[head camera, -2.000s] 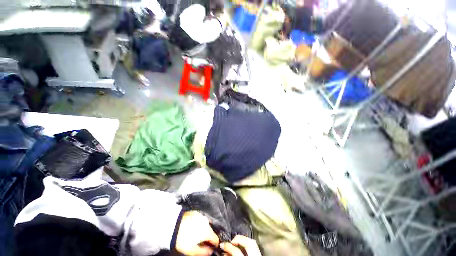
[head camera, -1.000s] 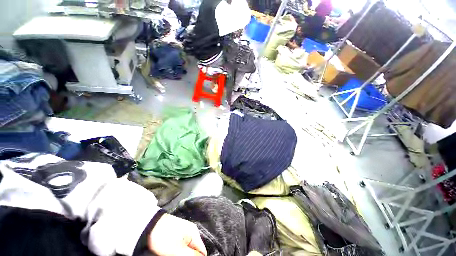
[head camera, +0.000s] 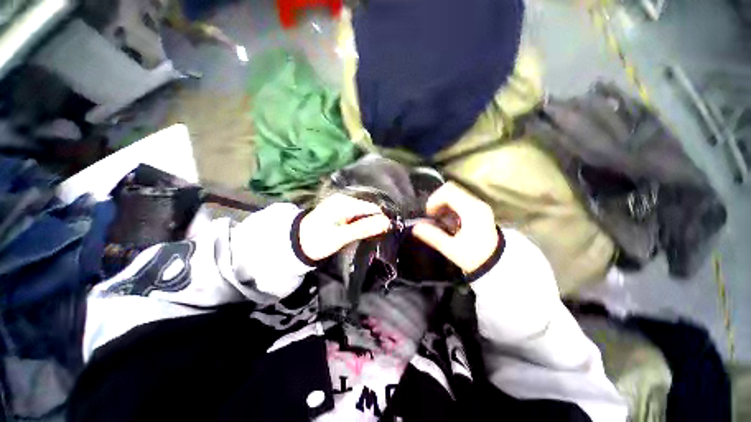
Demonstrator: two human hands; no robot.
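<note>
A dark black-grey denim garment (head camera: pixel 358 276) lies on my lap, bunched up between my hands. My left hand (head camera: pixel 344 226) pinches its edge from the left. My right hand (head camera: pixel 459 228) is close beside it on the right, fingers curled at the same edge. Something small and pale shows between the fingertips; I cannot tell what it is. A thin light line of stitching or thread hangs just below. The image is blurred, and the garment's lower part runs into the shadow in front of my jacket.
Beyond the lap are a green cloth (head camera: pixel 298 124) and a navy cloth (head camera: pixel 436 70) over olive sacks (head camera: pixel 535 194). Grey-black garments (head camera: pixel 638 177) lie at right. At left are blue jeans (head camera: pixel 37 255), a white board (head camera: pixel 169 157) and a folded dark piece (head camera: pixel 148 213).
The view has tilted down to the lap. Both hands now show together at the garment; one second ago the left was cut by the lower edge and the right was barely visible.
</note>
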